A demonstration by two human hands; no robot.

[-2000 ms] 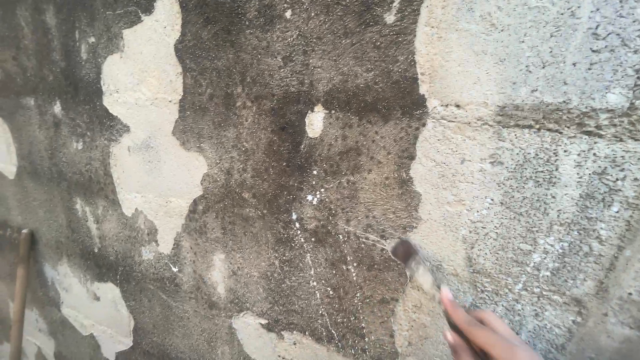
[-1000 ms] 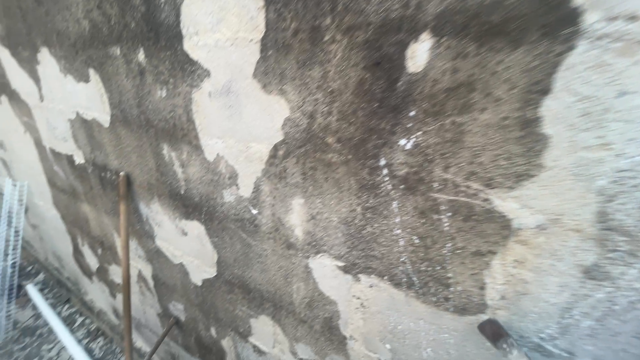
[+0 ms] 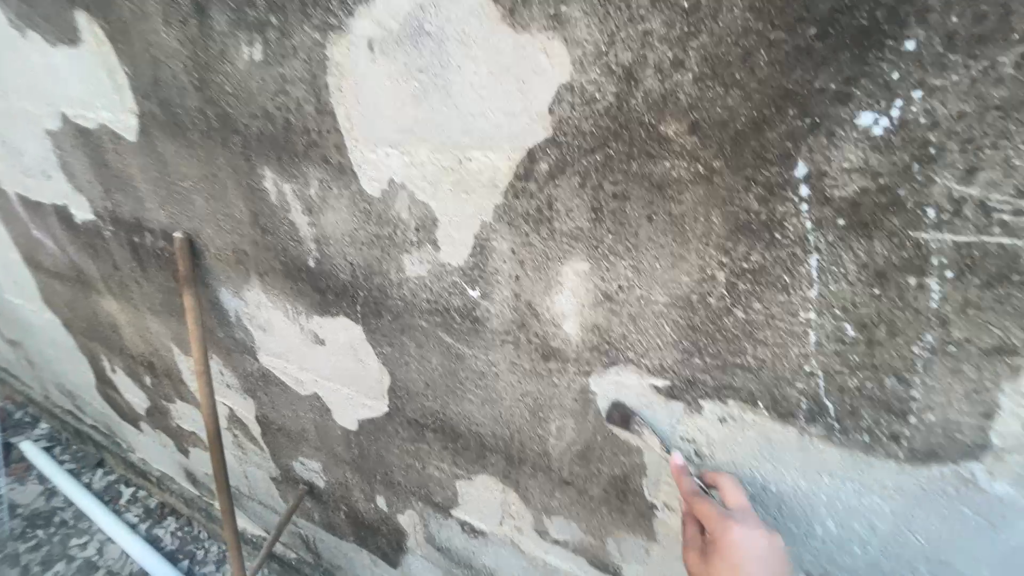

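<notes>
My right hand (image 3: pixel 728 520) grips the handle of a scraper (image 3: pixel 632 420), which looks like a putty knife though blur hides its exact shape. Its dark blade end lies at the wall, on the edge of a pale bare patch (image 3: pixel 808 480) low in the view. Dark, stained coating (image 3: pixel 680 264) covers much of the wall, with other pale patches in it, a large one (image 3: pixel 448 96) at upper middle. My left hand is outside the view.
Against the wall at left leans a wooden pole (image 3: pixel 204 368), with a shorter stick (image 3: pixel 280 528) beside its lower part. A white pipe (image 3: pixel 96 508) lies over ground strewn with flakes (image 3: pixel 48 472) at the wall's foot.
The view has swung left and down along the wall. My right hand, out of sight one second ago, is back in view with the scraper, at the left end of the lower pale patch.
</notes>
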